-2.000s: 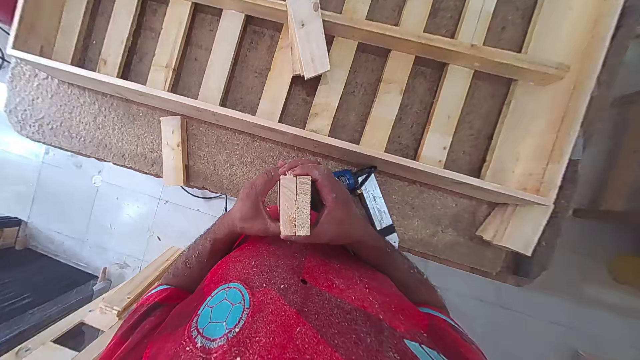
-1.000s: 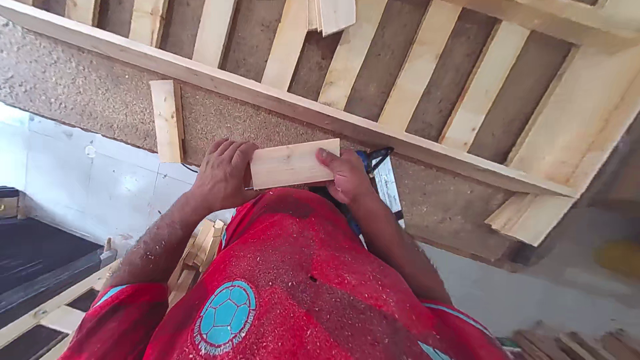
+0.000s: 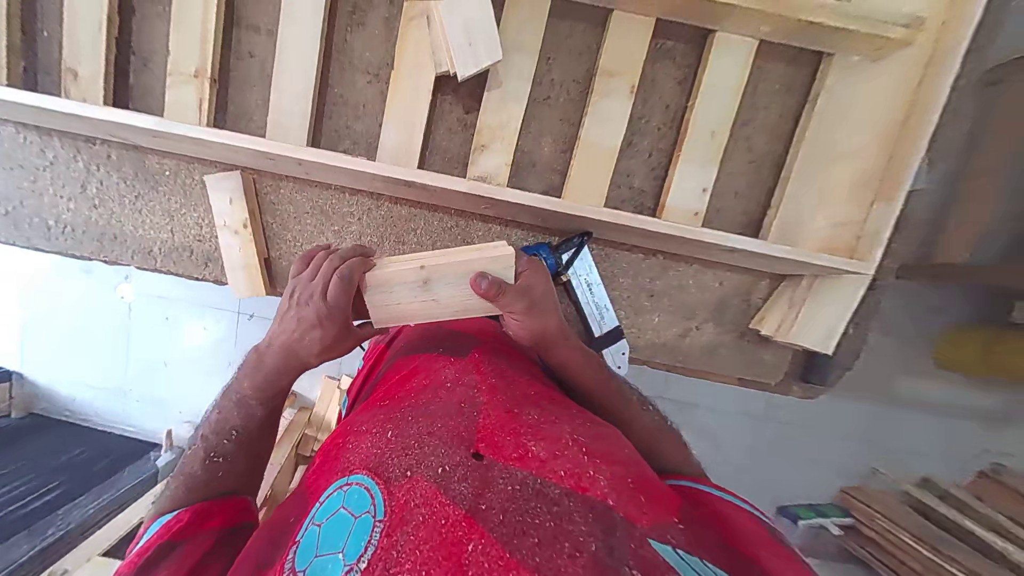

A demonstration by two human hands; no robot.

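Short wooden boards (image 3: 436, 286), stacked face to face, lie across the space between my hands, in front of my sawdust-covered red shirt. My left hand (image 3: 324, 300) holds their left end, fingers over the top edge and thumb below. At the right end my right hand (image 3: 524, 296) grips them, its thumb flat on the near face. Just beyond that hand, a blue tool (image 3: 540, 256) with a black cable rests on the work surface, partly hidden. A metal bar or rule (image 3: 594, 300) with markings lies beside it.
A slatted wooden frame (image 3: 480, 196) spans the worktable (image 3: 688, 320). Short offcuts (image 3: 472, 36) lie on its slats; more wood pieces (image 3: 234, 232) sit near the table's left edge and others (image 3: 812, 308) under the frame's right corner. Planks (image 3: 920, 520) are stacked at lower right.
Two seconds ago the boards' ends faced the camera between my hands; they have since turned to lie crosswise, with my hands moved apart to either end.
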